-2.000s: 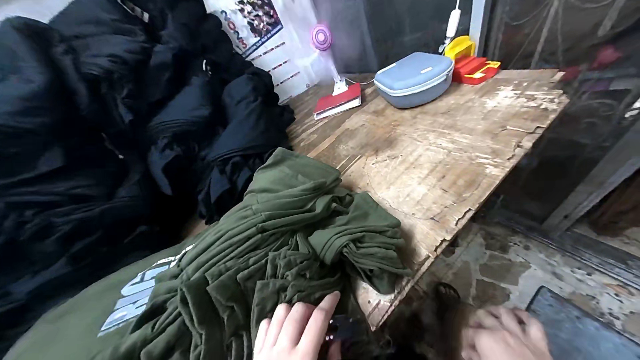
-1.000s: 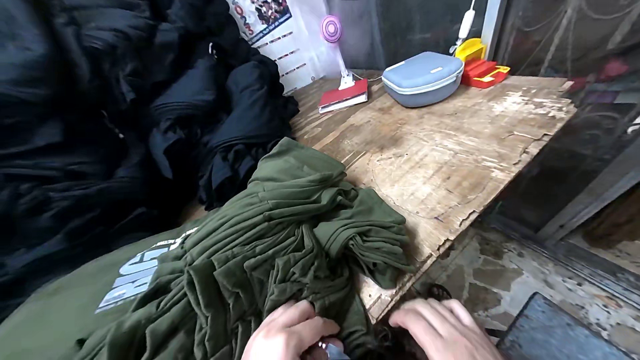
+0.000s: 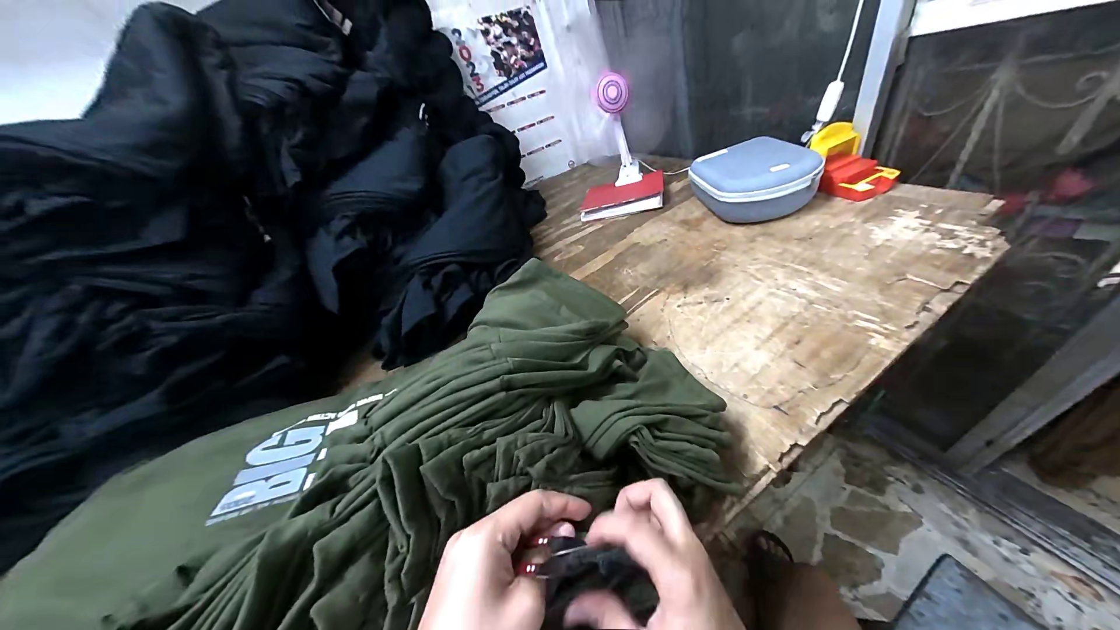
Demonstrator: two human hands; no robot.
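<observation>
My left hand [image 3: 503,560] is at the bottom centre, closed around a small red-and-dark tool with metal parts [image 3: 547,556]; its exact kind is hard to tell. Close beside it, my right hand [image 3: 652,556] pinches a dark, soft piece [image 3: 595,573] against the tool, its fingers slightly blurred. Just beyond both hands lies a heap of dark green garments [image 3: 525,394] with pale printed lettering, bunched in folds over the table's near edge.
Black garments [image 3: 175,262] are piled high at left. The worn wooden table [image 3: 787,297] holds a small pink fan [image 3: 612,96], a red book [image 3: 623,197], a blue-grey zip case [image 3: 757,179] and a red-and-yellow plastic item [image 3: 853,175]. A calendar [image 3: 516,87] hangs behind.
My right hand has come in from the lower right and now meets my left hand. The green garments have stayed in place.
</observation>
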